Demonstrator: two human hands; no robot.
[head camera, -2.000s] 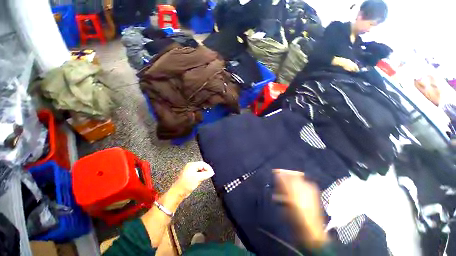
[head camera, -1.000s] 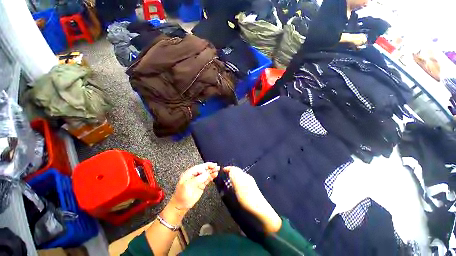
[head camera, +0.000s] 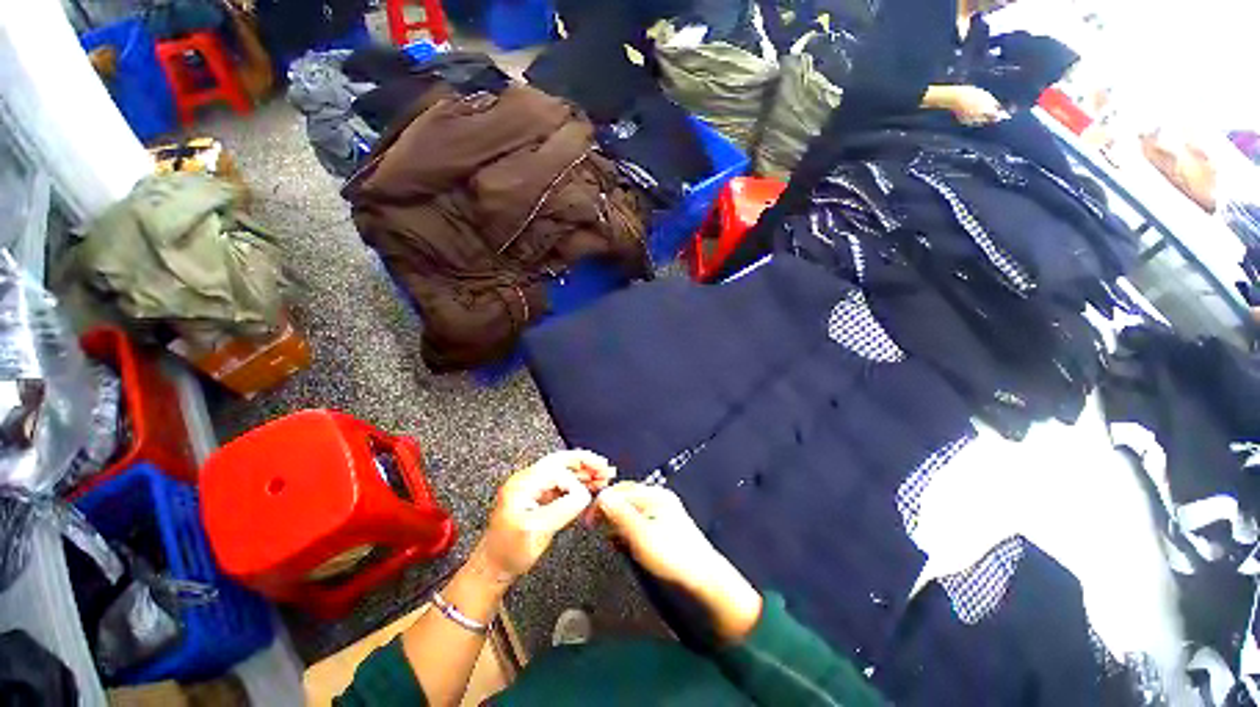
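A navy garment (head camera: 815, 442) lies flat on the table, with black-and-white checked curved patches and a short checked strip beside my right hand. My left hand (head camera: 532, 518) is at the garment's near left edge, thumb and forefinger pinched; anything in it is too small to make out. My right hand (head camera: 677, 541) is closed at the same edge, and dark cloth shows beneath it. The fingertips of both hands meet just left of the checked strip. No needle or thread can be made out.
A red stool (head camera: 297, 490) stands at left, near blue and red crates. Brown garments (head camera: 477, 194) fill a blue crate ahead. Black garments with checked trim (head camera: 940, 263) are heaped beyond the navy one. Another person's hand (head camera: 967, 102) shows at the top right.
My right hand has come from over the garment to its edge and meets my left hand. The edge, lifted between the hands a second ago, now shows less at the fingertips.
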